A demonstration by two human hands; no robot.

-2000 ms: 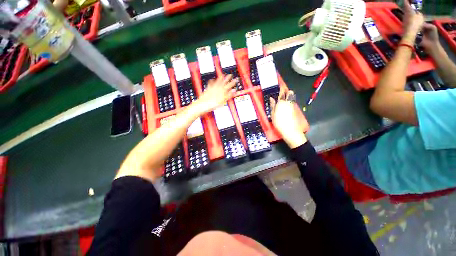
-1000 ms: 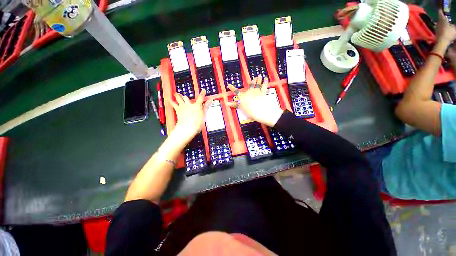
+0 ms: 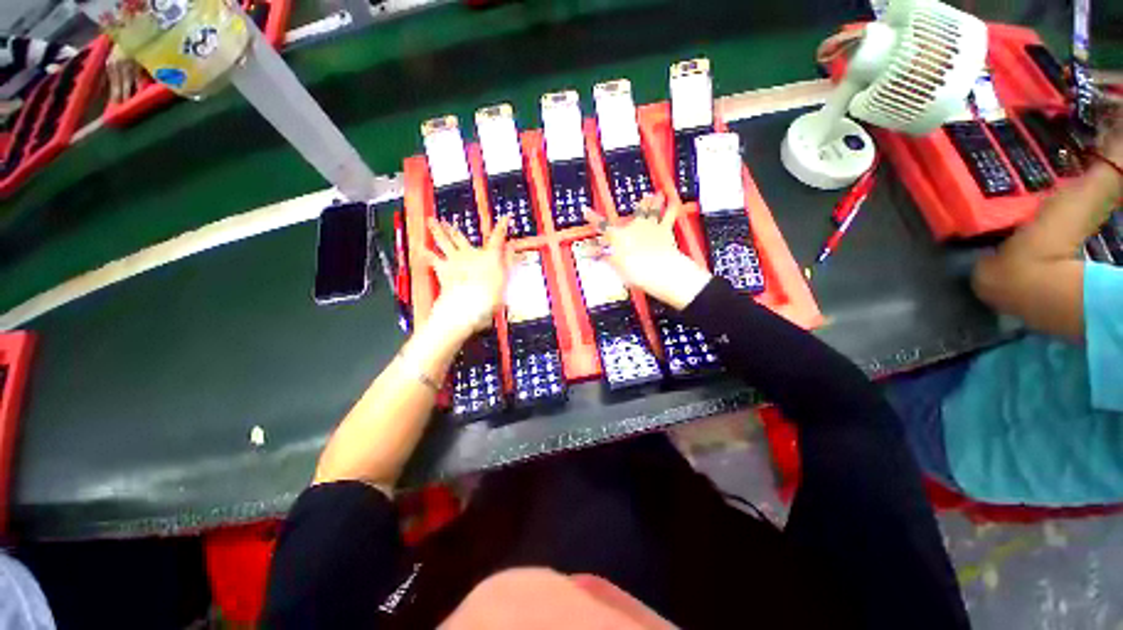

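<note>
A red phone tray [image 3: 788, 277] lies on the dark green bench with two rows of open flip phones. Their screens are lit white above black keypads, as on the phone at the back left [image 3: 445, 154]. My left hand [image 3: 470, 277] is spread, palm down, over the left front phones and hides one screen. My right hand [image 3: 649, 256] is spread over the front row, right of centre, with fingertips near the tray's middle divider. The right front phone [image 3: 727, 209] is uncovered. Neither hand is closed around a phone.
A smartphone [image 3: 342, 252] lies left of the tray beside thin pens. A cream-green desk fan [image 3: 828, 150] stands right of the tray, with a red marker [image 3: 847, 215] below it. A person's arm [image 3: 1047, 265] and another tray [image 3: 942, 203] are further right.
My left hand has come back from the back row to the left front phones. My right hand has left the right front phone and moved left over the front row. The view has shifted.
</note>
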